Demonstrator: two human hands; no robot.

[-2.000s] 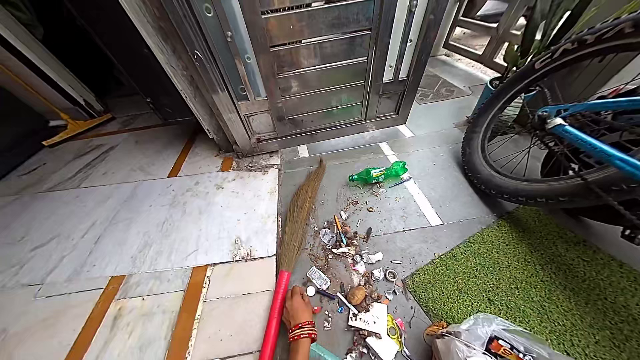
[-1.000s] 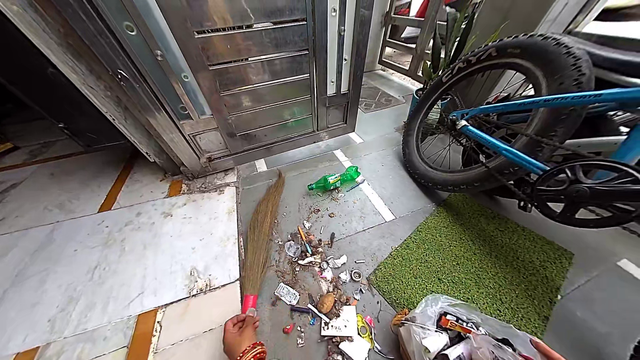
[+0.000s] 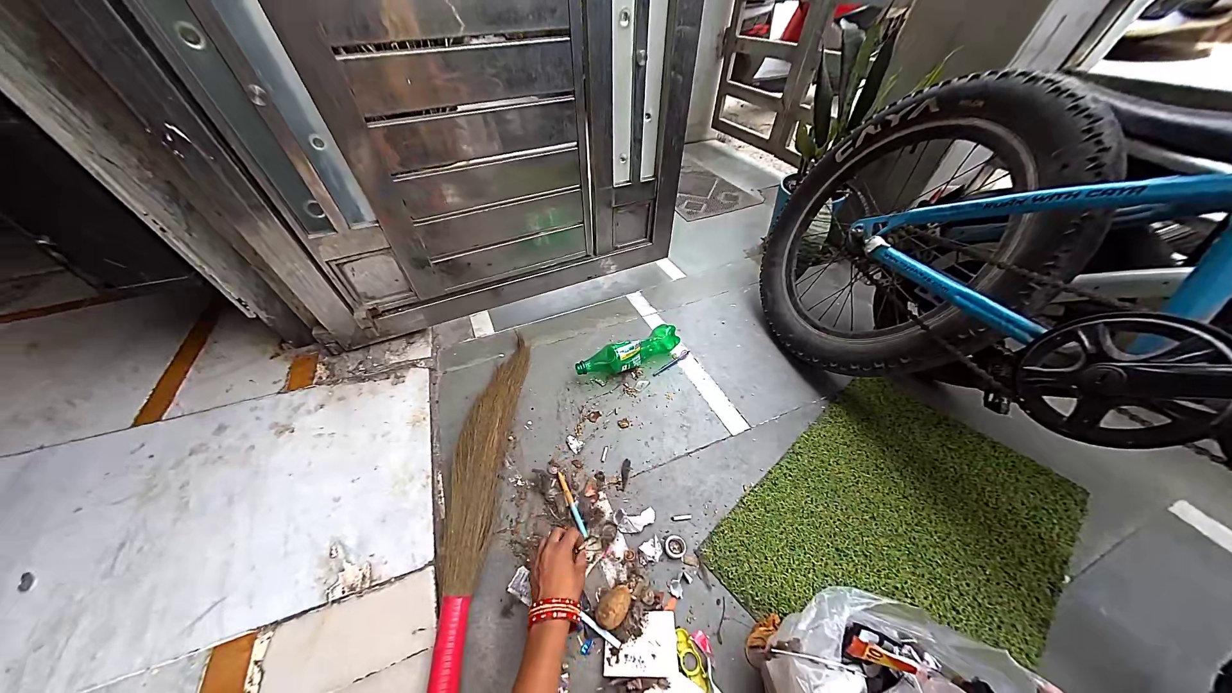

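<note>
My left hand (image 3: 558, 570), with red and gold bangles at the wrist, reaches down into a litter pile. Its fingertips are by the lower end of an orange and blue pen-like stick (image 3: 572, 502); whether they grip anything is hidden. Left of the hand lies a grass broom (image 3: 483, 472) with a red handle (image 3: 449, 645), untouched. Around the hand are a brown roundish lump (image 3: 613, 607), a white flat piece (image 3: 643, 647), yellow-green scissors handles (image 3: 689, 656) and paper scraps. A crushed green plastic bottle (image 3: 628, 353) lies beyond the pile. My right hand is out of view.
A clear plastic bag (image 3: 828, 626) of mixed items stands at the lower right, beside a green grass-like mat (image 3: 895, 500). A blue bicycle (image 3: 962, 289) with a fat tyre stands behind. A metal gate (image 3: 481, 154) is ahead; a raised marble slab (image 3: 221, 491) lies left.
My left hand has left the top of the broom's red handle and moved right, into the litter. My right fingers, at the bag's right side a second ago, have gone from view.
</note>
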